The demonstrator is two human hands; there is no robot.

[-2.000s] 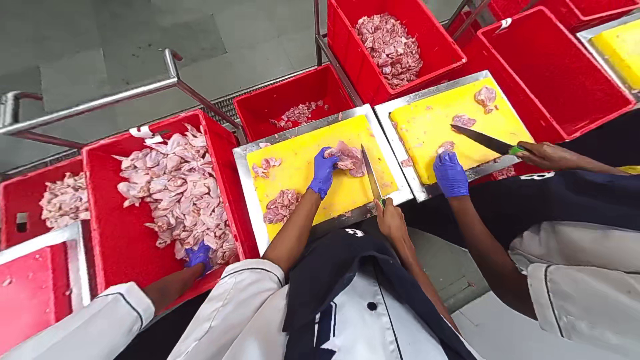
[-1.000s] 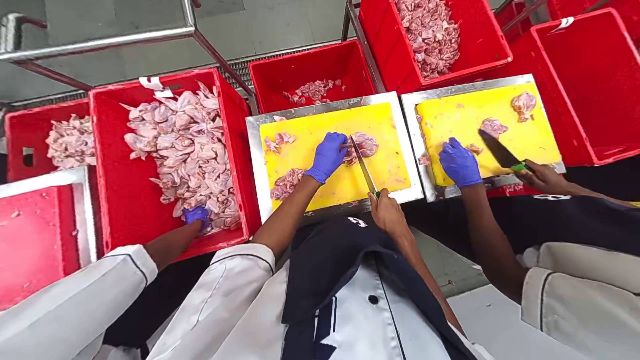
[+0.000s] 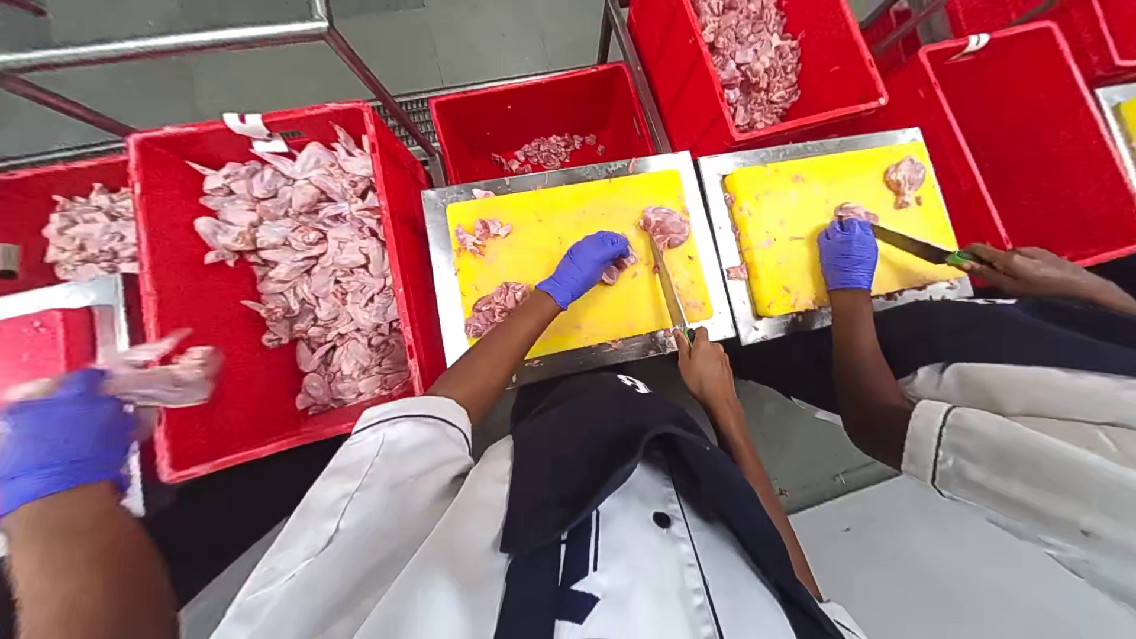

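My left hand [image 3: 587, 266], in a blue glove, holds a small piece of raw chicken [image 3: 619, 266] on the yellow cutting board [image 3: 568, 231]. My bare right hand [image 3: 706, 362] grips a knife [image 3: 667, 288], whose blade lies across the board with its tip at a larger piece of chicken [image 3: 665, 227]. Small scraps [image 3: 482, 234] lie at the board's upper left, and a pile of cut meat [image 3: 497, 308] lies at its lower left, near my left forearm. A metal tray [image 3: 440, 257] frames the board.
To the left, a red crate [image 3: 213, 355] holds chicken pieces; a co-worker's gloved hand [image 3: 67, 435] lifts a piece beside it. A smaller red crate [image 3: 532, 115] with scraps stands behind my board. On the right, a co-worker cuts with a knife [image 3: 914, 245] on another yellow board [image 3: 799, 213].
The larger piece now lies apart from my left hand, with the knife between them. The co-worker's gloved hand on the left has come out of the crate with chicken.
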